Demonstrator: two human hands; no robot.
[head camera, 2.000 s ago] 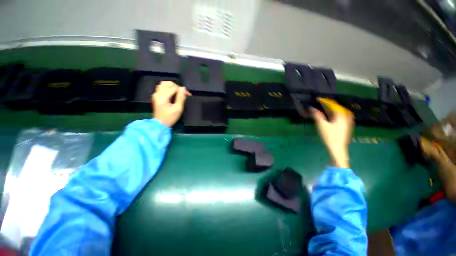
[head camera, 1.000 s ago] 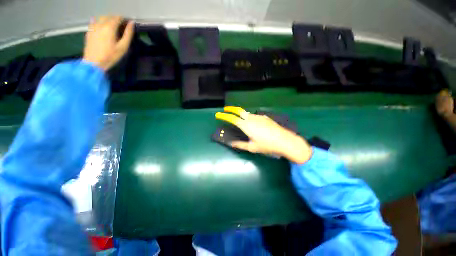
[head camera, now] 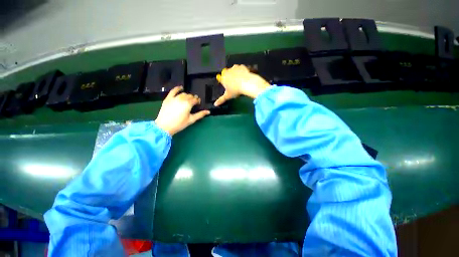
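Note:
An open black gift box base (head camera: 204, 102) stands on the conveyor between my hands. Its flat black insert (head camera: 205, 52) stands upright behind it, with a cut-out showing. My left hand (head camera: 178, 110) is bare and grips the box's left side, thumb towards its front edge. My right hand (head camera: 241, 83) is on the box's right side, thumb and fingers spread around it, with yellow on a fingertip. A darker rectangular shape shows inside the base; whether it is an inner box or a recess is unclear.
Black boxes, some with gold characters (head camera: 290, 62), line the green conveyor (head camera: 272, 41) on both sides. Two upright inserts (head camera: 322, 35) stand at right. A clear plastic bag (head camera: 146, 208) lies under my left sleeve. A dark piece (head camera: 371, 150) shows beside my right sleeve.
My right hand has left the small black box on the table and moved up to the gift box. My left hand has come down and right to the same box.

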